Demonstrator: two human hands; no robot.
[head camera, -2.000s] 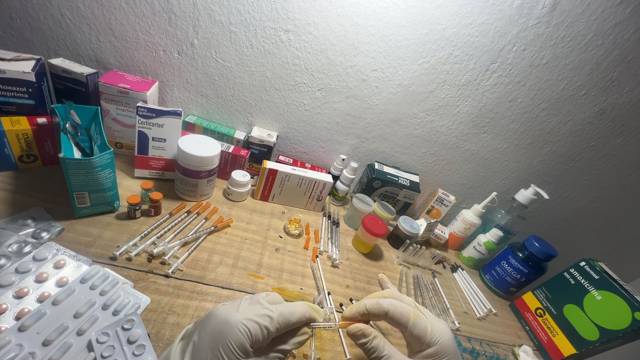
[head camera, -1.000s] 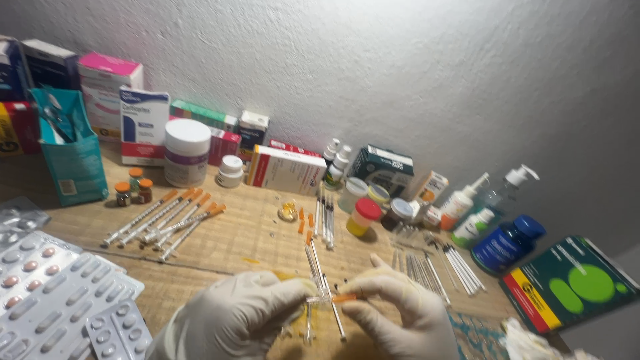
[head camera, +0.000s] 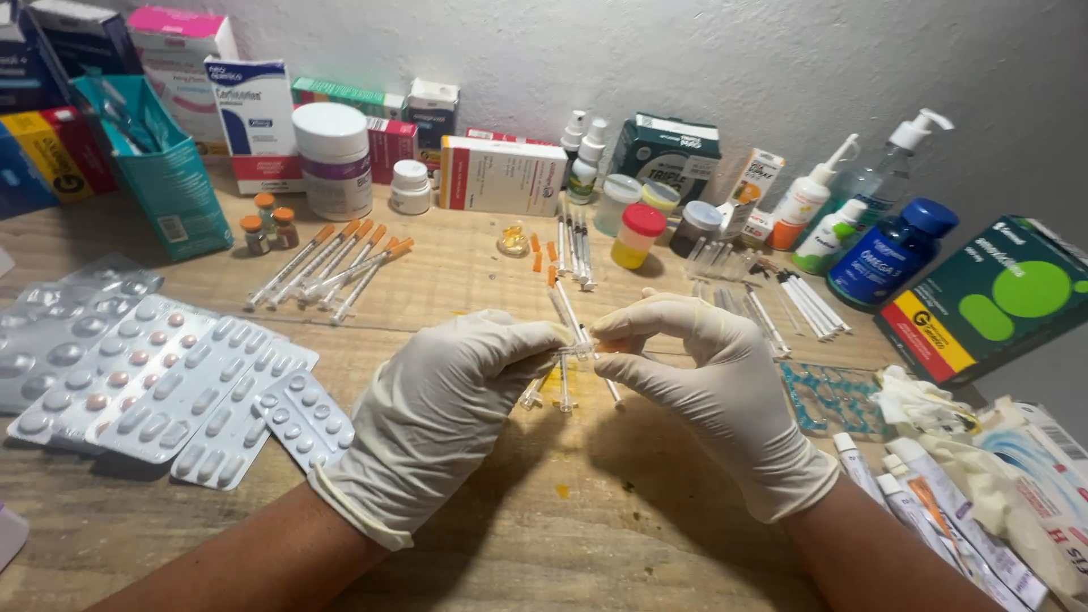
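Both my hands wear pale latex gloves and meet over the middle of the wooden table. My left hand (head camera: 467, 399) pinches the clear end of a small syringe (head camera: 581, 348) between thumb and forefinger. On its other side my right hand (head camera: 705, 382) grips an orange cap (head camera: 614, 346), mostly covered by the fingers. Whether cap and syringe are joined is unclear. Under and just beyond the fingertips lie several thin syringes (head camera: 564, 387). Loose orange caps (head camera: 537, 253) and a small dish of amber capsules (head camera: 512, 241) lie farther back.
Blister packs (head camera: 161, 374) spread at left, near capped syringes (head camera: 327, 268) and small vials (head camera: 285, 228). Medicine boxes (head camera: 501, 176) and bottles line the wall. A red-lidded cup (head camera: 639, 236), a blue Omega 3 bottle (head camera: 888, 255) and ointment tubes (head camera: 926, 510) stand or lie at right.
The view has shifted. Both hands stay together at the middle with the syringe and orange cap between them; the orange piece is more covered by my right fingers than a second ago.
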